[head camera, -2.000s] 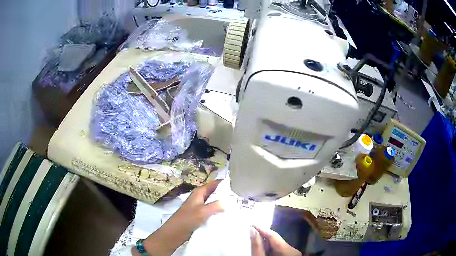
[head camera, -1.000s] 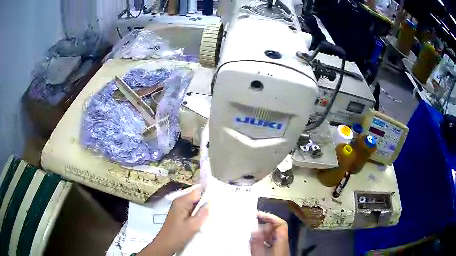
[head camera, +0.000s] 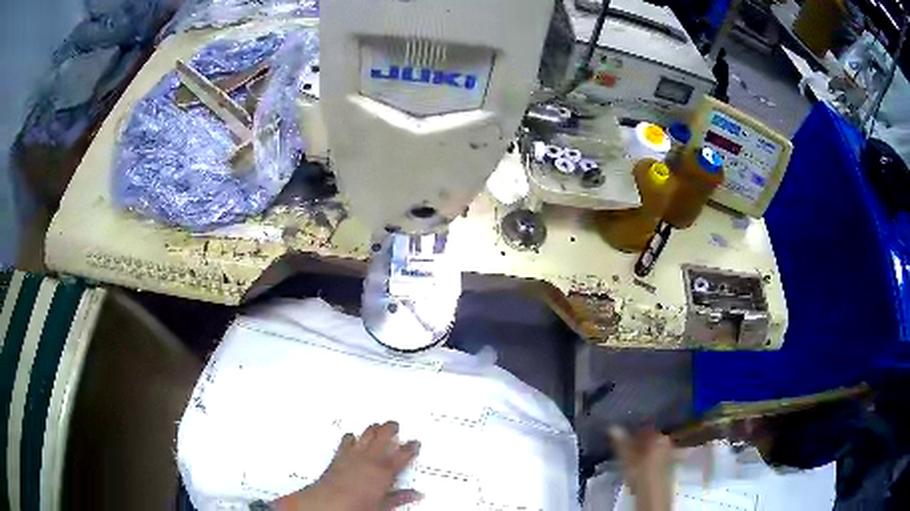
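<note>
A large white fabric panel (head camera: 299, 399) with thin dark lines lies spread over the lap, in front of the narrow machine bed (head camera: 409, 314). The cream JUKI machine head (head camera: 424, 120) stands above the bed. My left hand (head camera: 369, 469) lies on the panel with its fingers spread. My right hand (head camera: 649, 464) is blurred at the lower right, beside more white panels (head camera: 743, 489); whether it holds anything is unclear.
A plastic bag of bluish-purple pieces (head camera: 190, 150) lies on the table's left, with tan strips (head camera: 215, 100) on it. Thread cones (head camera: 639, 200), a tray of bobbins (head camera: 569, 165), a dark marker (head camera: 654, 248) and a control panel (head camera: 738, 155) are at right. A striped chair (head camera: 35, 389) is at left.
The view has tilted down. The white panel has come out from under the head and lies flat over the lap. My left hand has spread on it; my right hand has moved right, away from it.
</note>
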